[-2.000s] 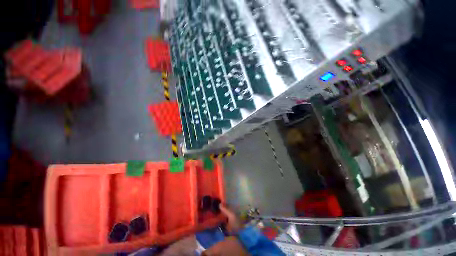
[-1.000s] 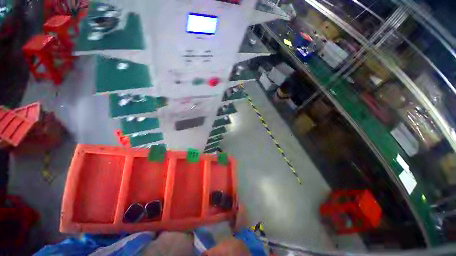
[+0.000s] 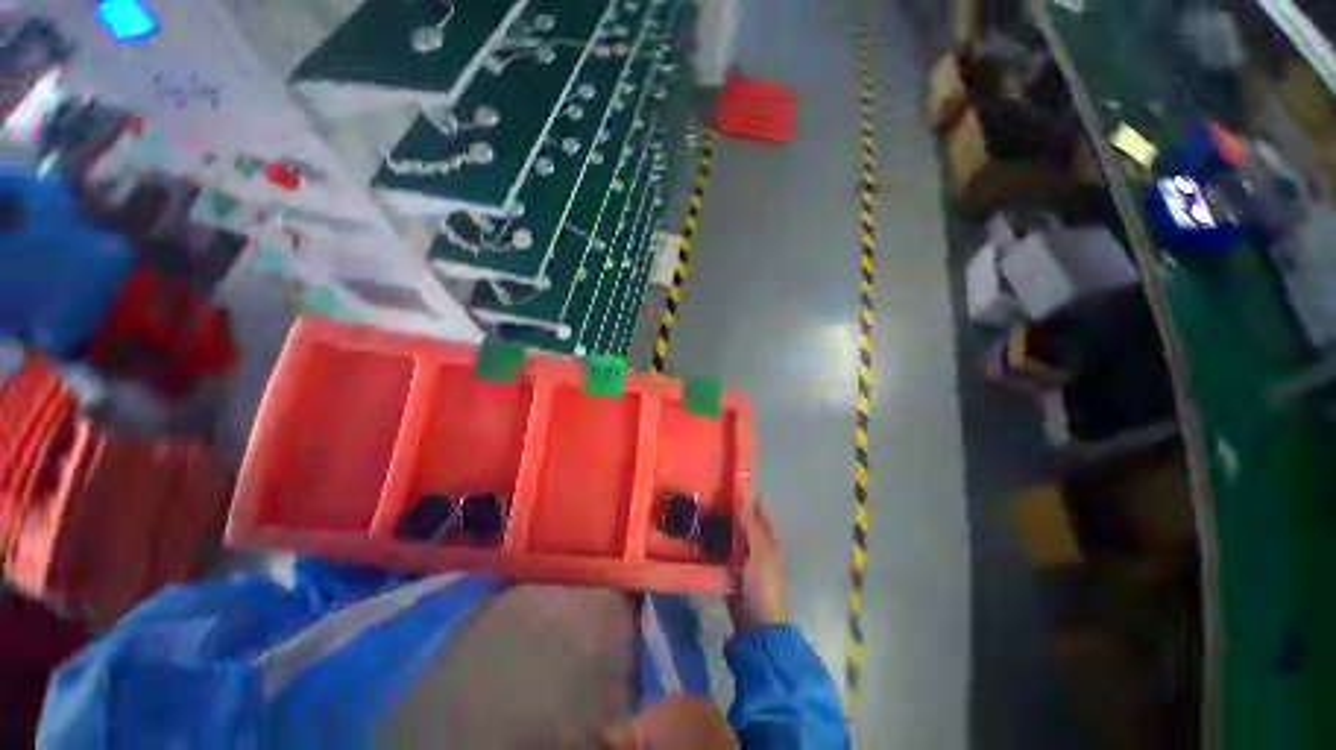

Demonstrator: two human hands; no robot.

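The orange-red divided tray (image 3: 586, 469) is held level in front of my body, with green tape tabs (image 3: 604, 375) on its far rim. Two small black watch heads (image 3: 481, 514) lie in the second compartment from the left, and two more (image 3: 680, 513) in the rightmost one. The other two compartments hold nothing. My right hand (image 3: 762, 569) grips the tray's right end, fingers along its outer side. My left hand is not visible; only the blue left sleeve (image 3: 191, 659) shows below the tray.
A test rack with green shelves (image 3: 506, 191) stands ahead left. Red tray stacks (image 3: 110, 498) and a blurred blue-clad person (image 3: 66, 264) are at the left. Black-yellow tape (image 3: 865, 366) marks the grey floor. A green bench (image 3: 1260, 484) runs along the right, with boxes beneath.
The view has turned right, from the rack's end panel to its side and the taped aisle. The tray sits higher in view, still held, with the watch heads in the same compartments.
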